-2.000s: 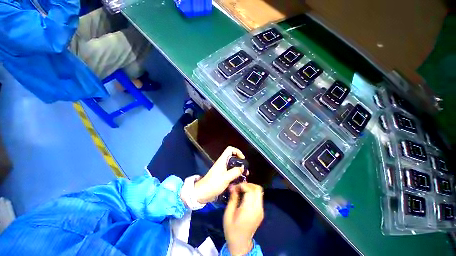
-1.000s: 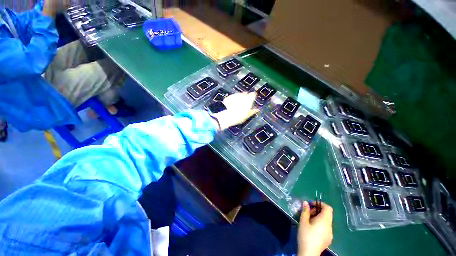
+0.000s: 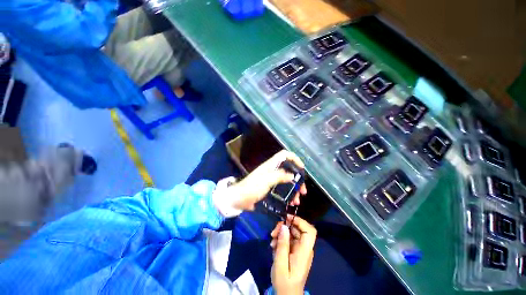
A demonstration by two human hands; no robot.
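My left hand (image 3: 262,183) holds a black device housing (image 3: 282,193) over my lap, its face with the pale square outline turned up. My right hand (image 3: 293,253) is just below it and pinches a thin dark tool (image 3: 290,218), perhaps tweezers, whose tip is at the housing's lower edge. Whether the tip touches cannot be told. A clear blister tray (image 3: 378,229) on the green bench holds several similar housings (image 3: 390,194). One pocket in its near row shows a fainter housing (image 3: 336,124) from beneath.
A second stack of filled trays (image 3: 461,276) is at the right. A small blue item (image 3: 410,256) lies by the near tray corner. A blue bin (image 3: 243,8) and cardboard (image 3: 323,14) are at the back. A person in a blue smock (image 3: 75,52) sits upper left by a blue stool (image 3: 164,109).
My left hand has come back from the tray with a housing. That near-row pocket now shows only the fainter shape. My right hand has moved from the bench edge to the housing.
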